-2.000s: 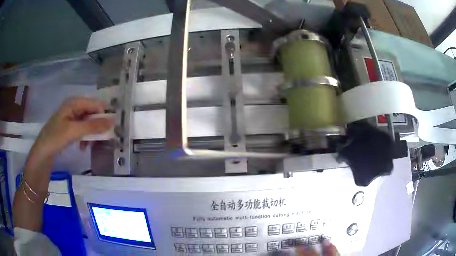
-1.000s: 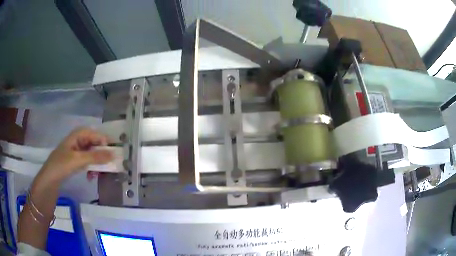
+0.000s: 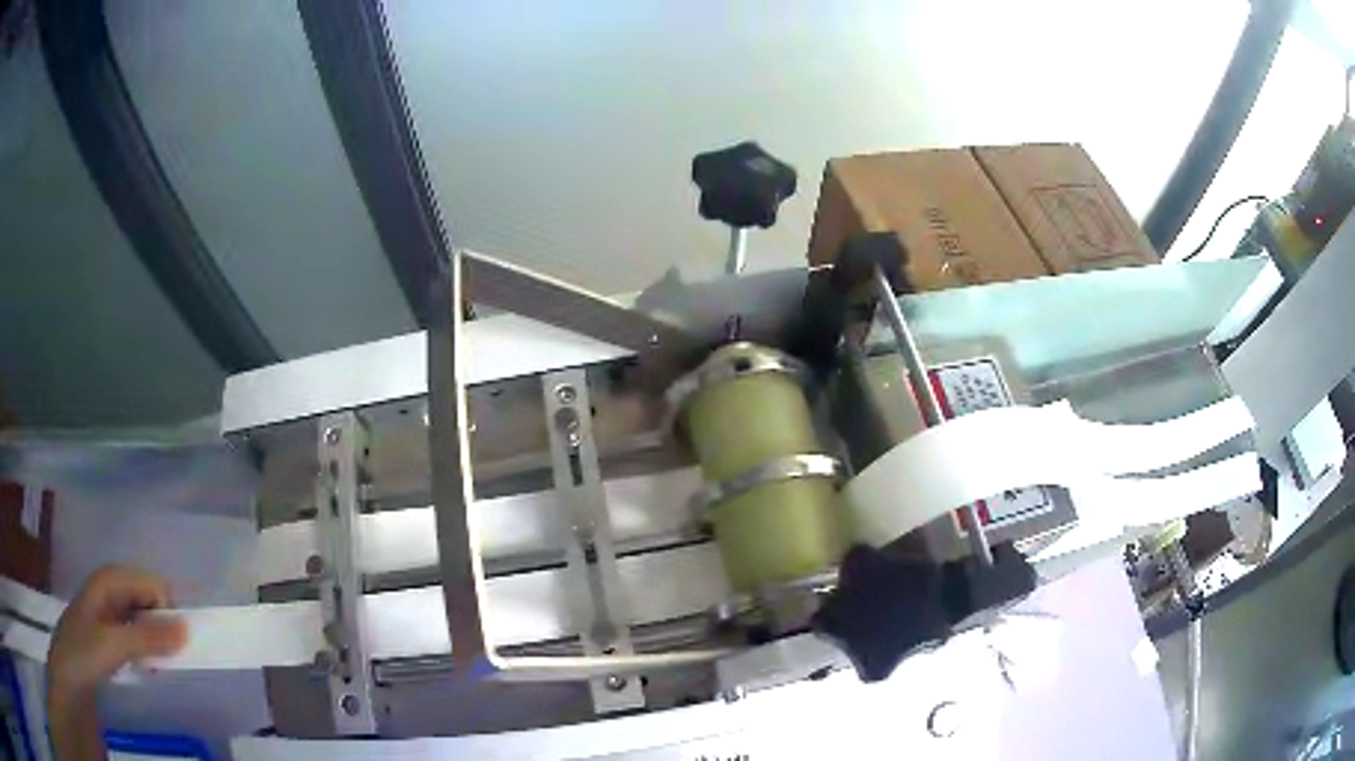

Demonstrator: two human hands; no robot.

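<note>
My left hand [image 3: 116,636] is at the lower left, its fingers closed on the near white strip [image 3: 238,636] just left of the first strip guide [image 3: 340,572]. The near strip and the far strip [image 3: 520,520] run side by side under the guides and a grey metal frame [image 3: 455,476] to the olive-green rollers [image 3: 765,479]. White strip [image 3: 966,464] arches out right of the rollers and lies in two bands over the outfeed plate. My right hand is not in view.
Black star knobs [image 3: 880,610] stand by the rollers, with another knob [image 3: 743,186] behind. Cardboard boxes [image 3: 951,216] are behind the greenish outfeed plate [image 3: 1100,315]. A blue tray edge [image 3: 156,745] shows at lower left. A glass partition stands behind the machine.
The view has tilted up and right, so the display and keys left the picture. My left hand has moved away from the first guide, showing more strip. The right-hand fingers at the keys are gone from view.
</note>
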